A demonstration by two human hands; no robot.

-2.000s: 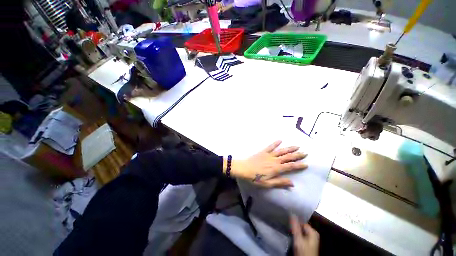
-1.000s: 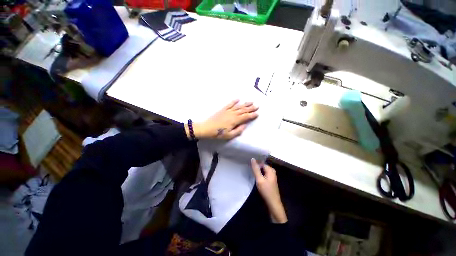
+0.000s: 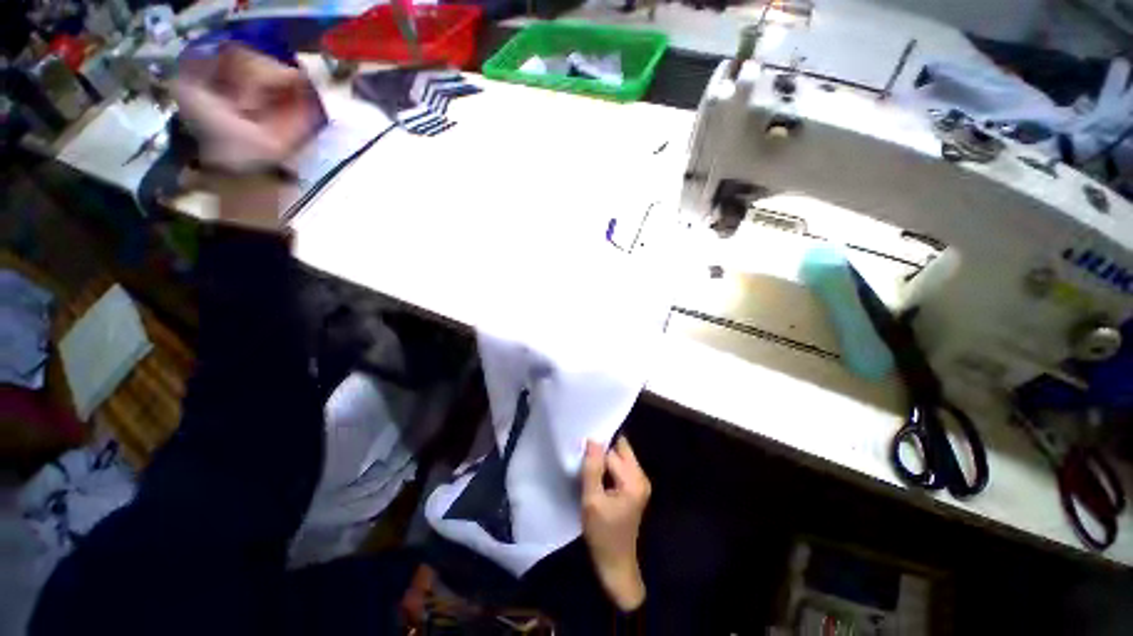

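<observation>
The pale garment panel (image 3: 547,422) hangs over the front table edge toward the lap, its top lying on the white table. A black fabric piece (image 3: 487,497) shows on its lower left part. My right hand (image 3: 614,503) pinches the panel's right side below the table edge. My left hand (image 3: 249,109) is raised at the upper left, in front of the blue bin, and is blurred; whether it holds anything cannot be told. The white sewing machine head (image 3: 870,186) stands at the right.
Black shears (image 3: 941,450) lie beside a teal bundle (image 3: 851,317), with red-handled scissors (image 3: 1088,491) further right. Striped pieces (image 3: 429,99) lie at the back left, near red (image 3: 404,34) and green (image 3: 574,62) baskets. Cut stacks (image 3: 106,348) are low left.
My left hand has lifted off the panel and moved up and left to the blue bin. My right hand has moved slightly down and left with the panel's edge. The view has shifted.
</observation>
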